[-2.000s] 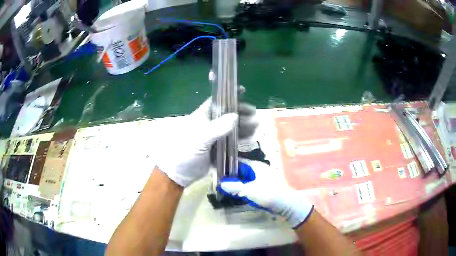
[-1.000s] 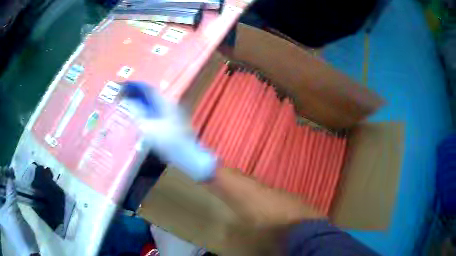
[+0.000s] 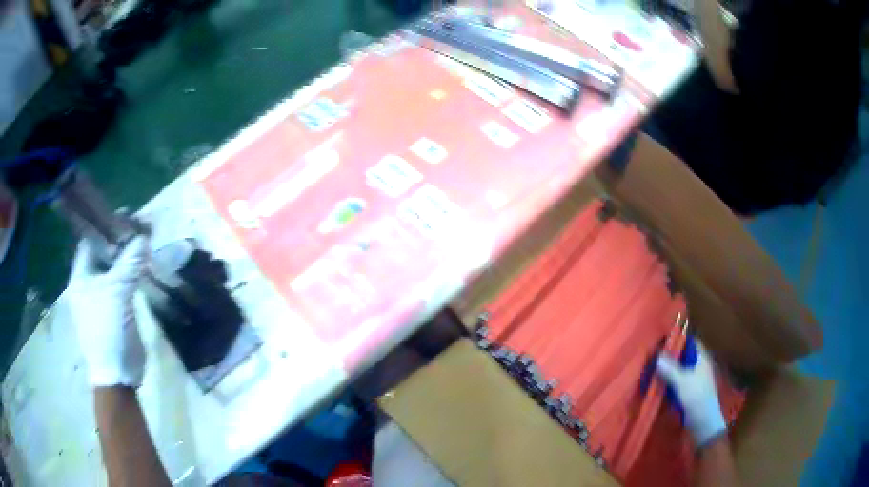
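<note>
My left hand point(image 3: 110, 309), in a white glove, holds the bundled silver tubes point(image 3: 88, 204) at the left. The tubes tilt, and their lower end is blurred near the black pad point(image 3: 198, 314). My right hand point(image 3: 694, 385), in a white and blue glove, is inside the open carton point(image 3: 462, 418) at the lower right. Its fingers are closed around a few red rods point(image 3: 677, 333) above the packed rows of red rods point(image 3: 572, 314) with dark tips. How many it holds is not clear.
The pink sheet point(image 3: 381, 190) with white labels covers the bench between my hands. More silver profiles point(image 3: 515, 67) lie at its far end. The green table point(image 3: 248, 76) is behind. A person in dark clothing point(image 3: 762, 114) is at the upper right, beside blue floor.
The view has swung right to the carton and then partly back. My right hand has left the tubes, passed over the pink sheet and taken hold of red rods. My left hand still holds the tubes.
</note>
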